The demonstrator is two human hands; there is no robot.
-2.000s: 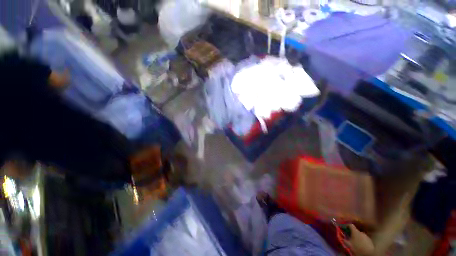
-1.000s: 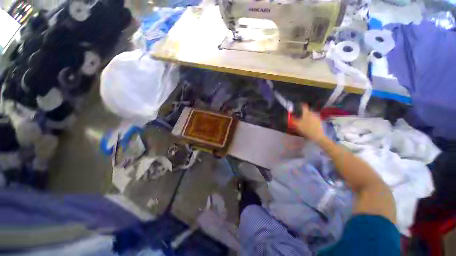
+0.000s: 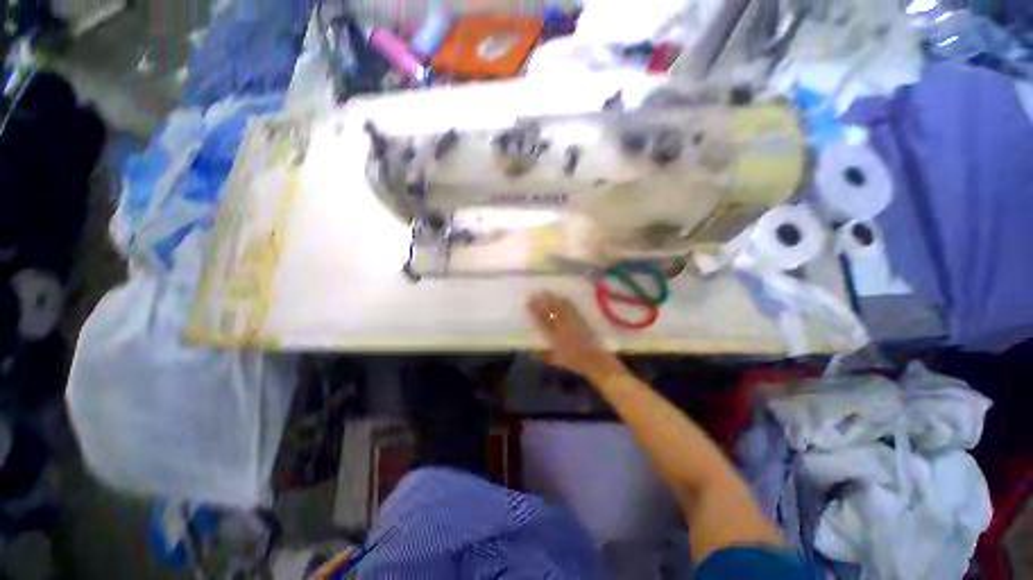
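The cream sewing machine point(image 3: 589, 170) stands on the pale table point(image 3: 340, 306). Scissors with one red and one green handle loop point(image 3: 632, 297) lie on the table in front of the machine's arm. My right hand point(image 3: 563, 325) is at the table's front edge, left of the scissors, apart from them and empty; it is blurred. A small skin-toned patch shows at the bottom edge, left of my lap; I cannot tell whether it is my left hand. No fabric shows under the needle.
White tape rolls point(image 3: 790, 235) stand at the table's right end, with tape hanging over the edge. White cloth point(image 3: 895, 453) is heaped below right. Purple-blue cloth point(image 3: 963, 204) lies at the right. A white bundle point(image 3: 170, 385) hangs at the left. An orange box point(image 3: 487, 48) lies behind the machine.
The view has turned to face the machine from closer. The red-handled scissors that were in my right hand now lie on the table, and the hand is at the table edge.
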